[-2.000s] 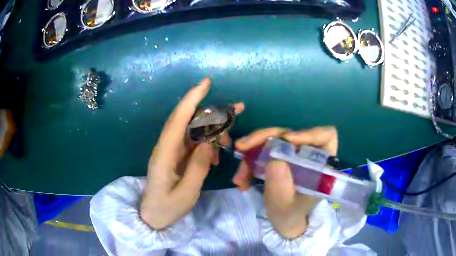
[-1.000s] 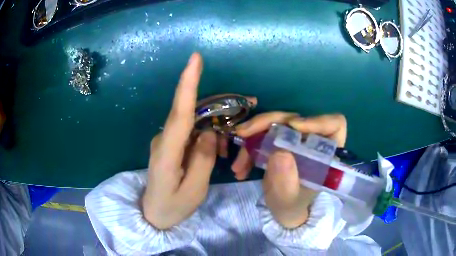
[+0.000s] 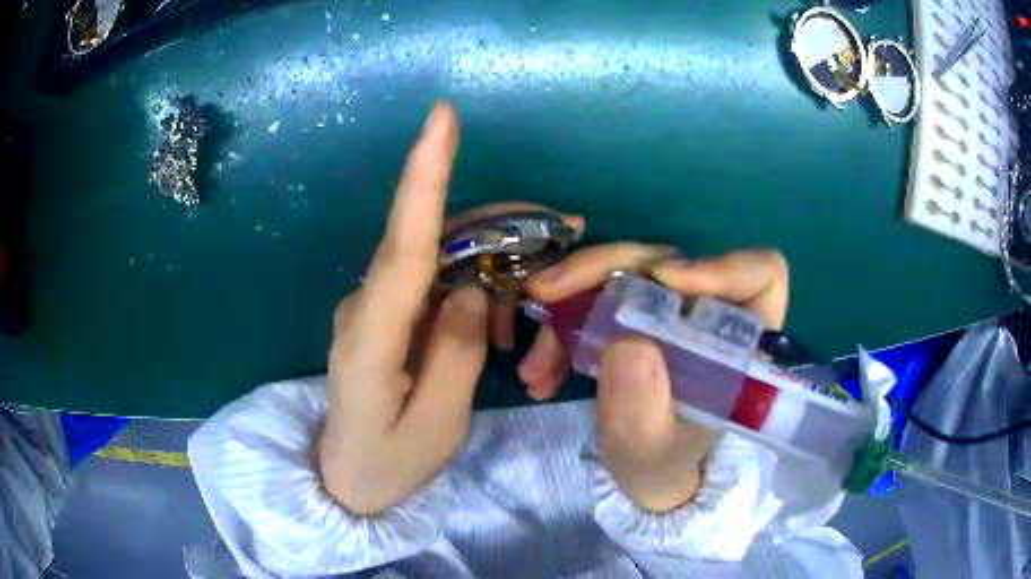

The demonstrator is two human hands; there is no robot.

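Note:
My left hand (image 3: 396,339) is bare and holds a round silver watch case (image 3: 509,243) tilted between thumb and fingers, with the index finger pointing up. Orange-gold flex cable shows inside the case. My right hand (image 3: 656,373) grips a fat clear glue syringe (image 3: 701,368) with red-pink contents, a red band and a green end with an air hose. The syringe's front end points left at the lower right edge of the case. The needle tip is small there, and I cannot tell if it touches.
A heap of small metal parts (image 3: 179,153) lies at left on the green mat (image 3: 305,249). Two watch cases (image 3: 831,54) lie at upper right beside a white parts plate (image 3: 961,136) with tweezers (image 3: 961,48) on it. A black tray (image 3: 147,40) is at upper left.
The view has shifted, so the tray and heap sit higher and further left. The watch case has turned to a flatter, more edge-on tilt, and my left index finger is straighter. Both grips stay.

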